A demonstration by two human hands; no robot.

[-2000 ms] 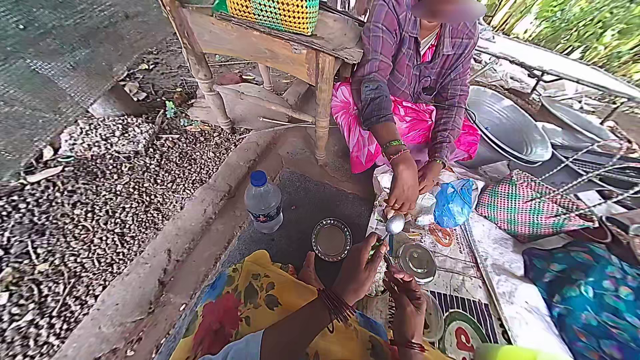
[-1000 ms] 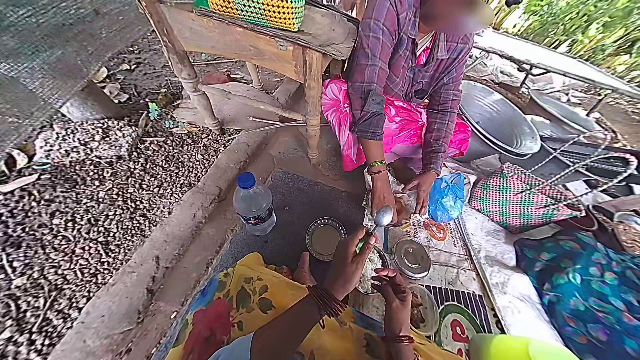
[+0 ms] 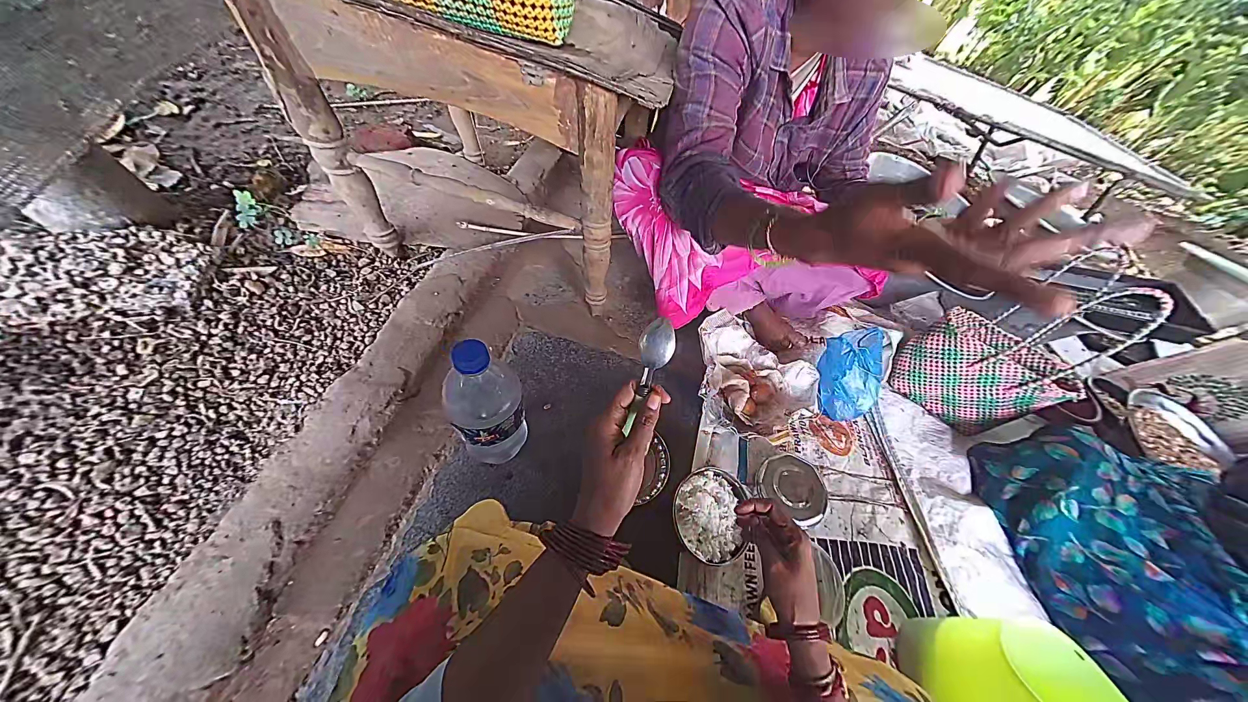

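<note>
My left hand point(image 3: 619, 458) grips the dark handle of a metal spoon point(image 3: 657, 343), its bowl pointing up and away from me. My right hand point(image 3: 780, 551) has its fingertips at the right rim of a small metal bowl of white rice point(image 3: 709, 517). Just beyond that hand lies a round metal lid or shallow container point(image 3: 792, 489). Partly hidden behind my left hand is a round metal dish point(image 3: 655, 470). A clear container point(image 3: 829, 585) shows beside my right wrist. Farther out, an open plastic bag with brownish food point(image 3: 749, 398) lies on the printed sheet.
A water bottle point(image 3: 485, 402) stands at left. Opposite sits a person point(image 3: 760, 127), one arm stretched rightward. A blue plastic bag point(image 3: 850, 372), woven basket point(image 3: 980, 375), patterned cloth point(image 3: 1092, 546) and yellow-green object point(image 3: 1004, 663) lie right. A wooden table point(image 3: 468, 68) stands behind.
The other person's hand has risen from beside the food bag and now reaches to the right, fingers spread. The spoon in my left hand has moved away from that hand and points more upright.
</note>
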